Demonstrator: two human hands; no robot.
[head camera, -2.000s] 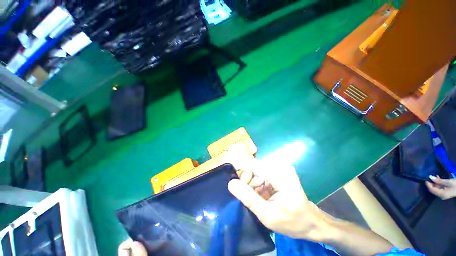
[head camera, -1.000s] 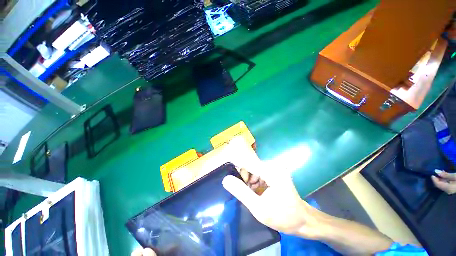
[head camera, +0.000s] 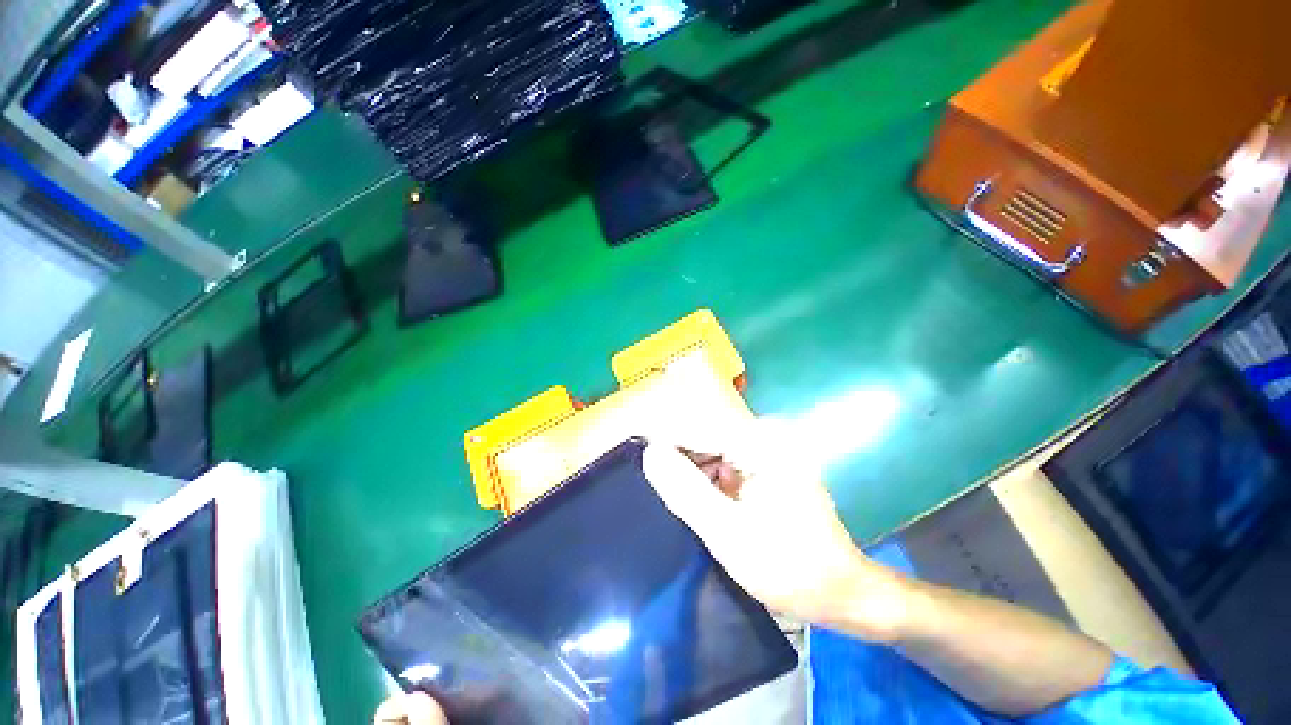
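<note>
A glossy black screen panel (head camera: 566, 595) is held tilted in front of me, with glare and crease-like lines on its lower left. My right hand (head camera: 772, 531) grips its upper right edge between thumb and fingers. My left hand (head camera: 411, 708) is at its lower left corner, mostly cut off by the bottom edge, with only fingertips showing. The orange jig (head camera: 531, 432) lies on the green bench behind the panel, partly hidden by the panel and my right hand.
A white foam tray stack (head camera: 276, 609) with dark screens stands at left. A brown-orange box (head camera: 1026, 227) with a silver handle is at right. Dark screens (head camera: 448, 262) and open frames (head camera: 312, 315) lie along the far side, near black wrapped trays (head camera: 467, 85). Black trays (head camera: 1189, 482) are at lower right.
The view has shifted a little. My hands still hold the panel, slightly changed in tilt. The other person's hand at the right has left the view, and the dark panel there now lies differently.
</note>
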